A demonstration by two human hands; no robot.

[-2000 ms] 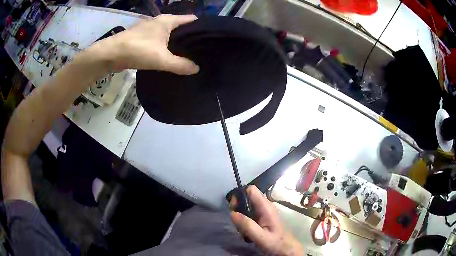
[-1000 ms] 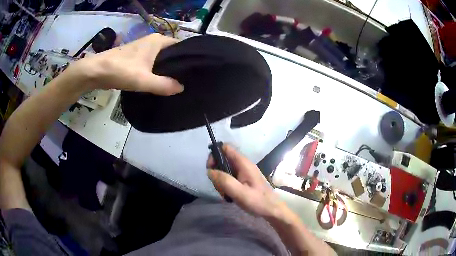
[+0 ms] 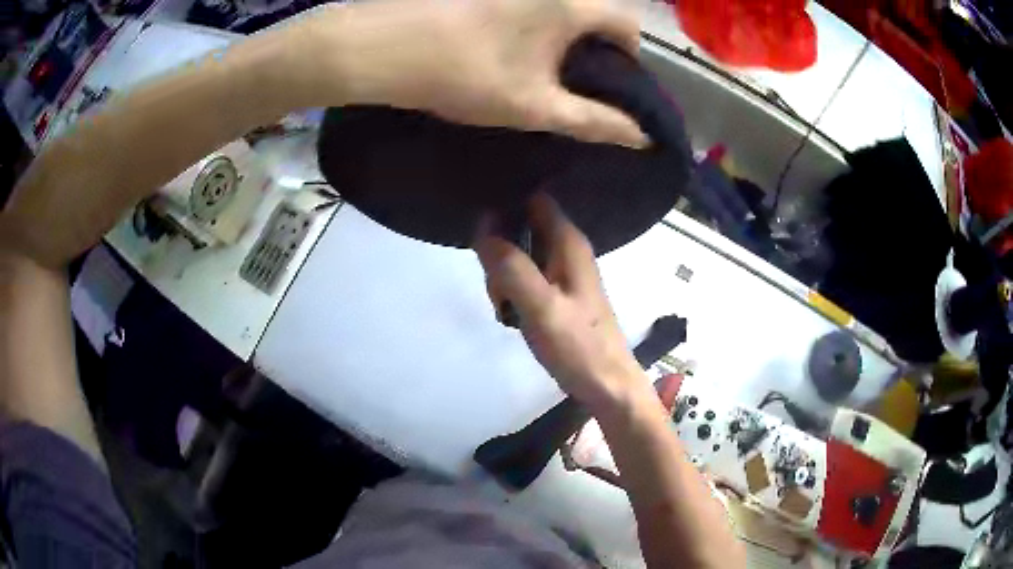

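A wide matt-black roll of tape (image 3: 422, 172) is held up and tilted above the white table. My left hand (image 3: 533, 72) grips its upper right edge, with the thumb across its face. My right hand (image 3: 550, 295) is closed on the dark handle of the screwdriver or awl (image 3: 524, 247) at the roll's lower face. The tool's shaft is not visible. A separate black strip (image 3: 533, 445) lies on the table, partly under my right forearm.
The white and red machine head (image 3: 872, 500) is at the right, with a grey spool (image 3: 834, 365) behind it. A pale trough (image 3: 694, 100) holding dark items runs behind the table (image 3: 367, 322). Another machine head (image 3: 211, 189) is at the left.
My left hand has moved right to the roll's far edge, and the roll has moved right. My right hand has moved up against the roll, and the tool's shaft no longer shows.
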